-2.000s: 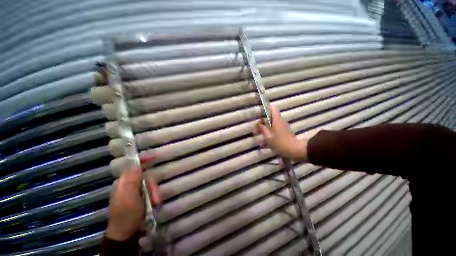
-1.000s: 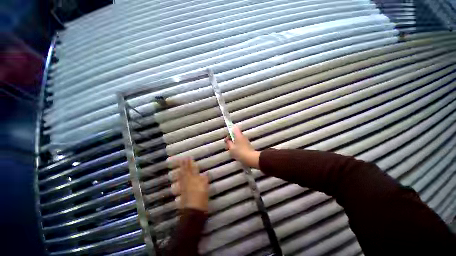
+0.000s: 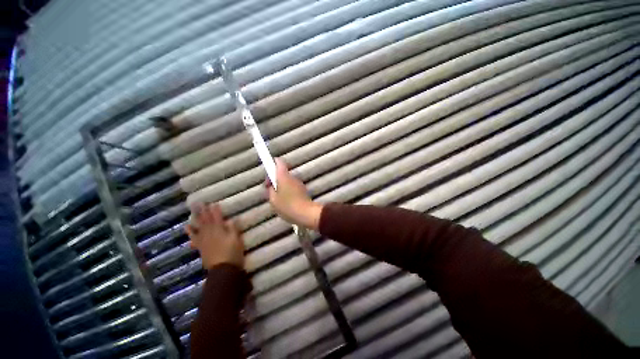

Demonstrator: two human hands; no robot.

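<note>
A narrow rectangular metal frame point(image 3: 126, 231) lies at a slant over the end of the beige fabric point(image 3: 393, 112) and over bare tubes beside it. My right hand point(image 3: 291, 196) grips its right side rail near the middle. My left hand point(image 3: 216, 238) lies inside the frame with fingers spread, flat on the fabric's left edge, holding nothing. The frame's far corner sits near the bluish-white fabric point(image 3: 175, 56). The frame's lower left end is cut off by the picture's edge.
Bare shiny tubes point(image 3: 91, 287) run at the lower left. The rack's curved edge rail point(image 3: 21, 231) stands at the far left, with dark blue floor beyond. A small dark spot point(image 3: 167, 125) shows at the fabric's far corner. The view is somewhat blurred.
My left hand has let go of the frame's left rail and now rests on the fabric. The frame has shifted left beyond the fabric's edge. My right hand has kept its hold.
</note>
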